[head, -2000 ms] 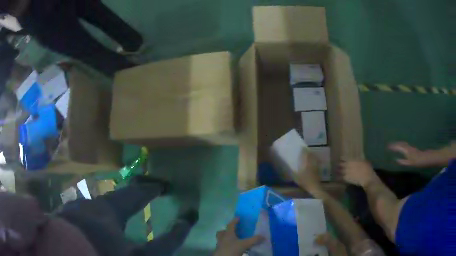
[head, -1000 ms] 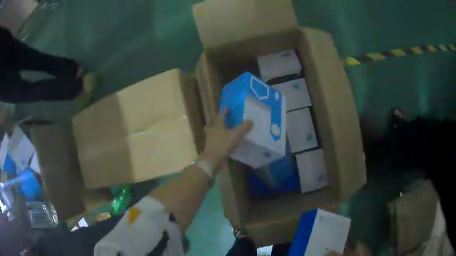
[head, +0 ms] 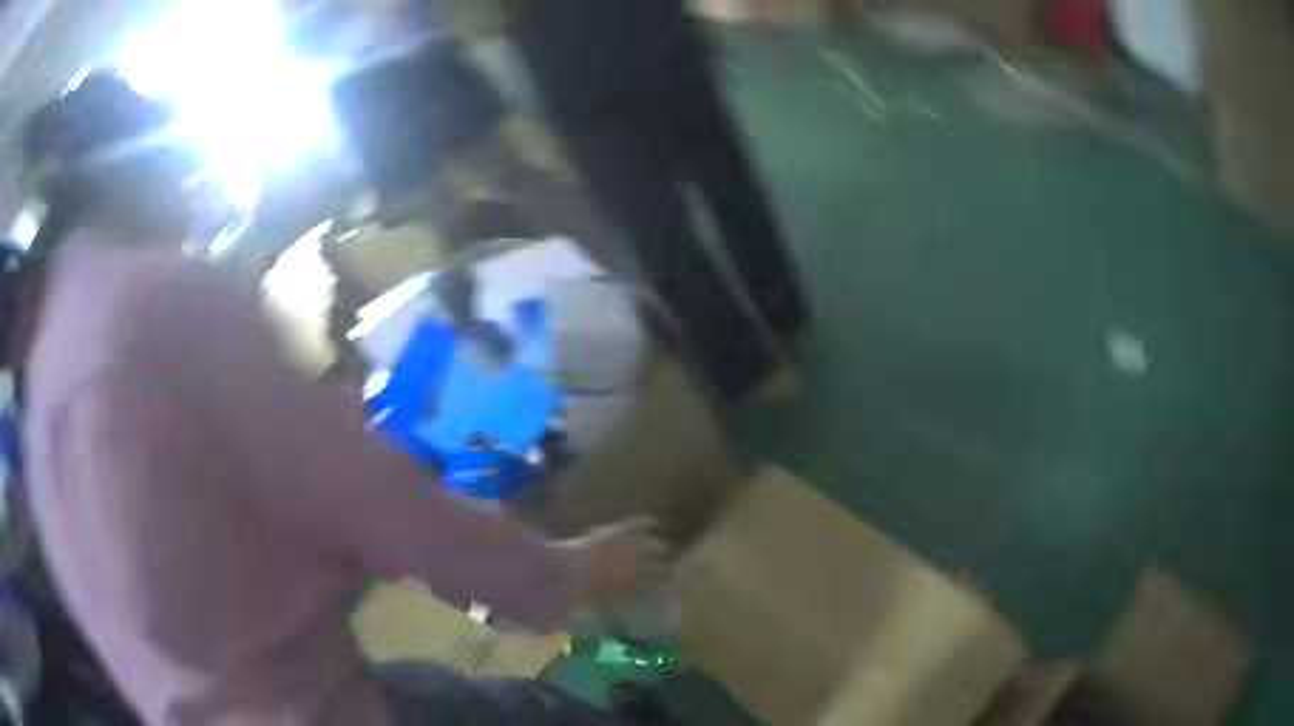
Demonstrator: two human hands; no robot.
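The view is blurred. Neither of my hands is in the picture. A closed-looking brown carton (head: 837, 610) lies at the bottom, right of centre. Blue and white printed boxes (head: 490, 397) lie in a loose heap left of centre, beside a brown carton wall (head: 639, 454). Single boxes in the heap cannot be told apart. Part of another brown carton flap (head: 1171, 645) shows at the lower right; its inside is not visible.
A person in a pink top (head: 213, 468) is at the left, one hand near the brown carton. Another person's dark-clothed legs (head: 667, 185) stand behind. A shiny green thing (head: 625, 652) lies low at centre. A bright light glares at upper left. The floor (head: 979, 284) is green.
The view has swung left and up. The open carton's rows of boxes, my left hand with the blue and white box, and the box at the bottom edge have left the picture.
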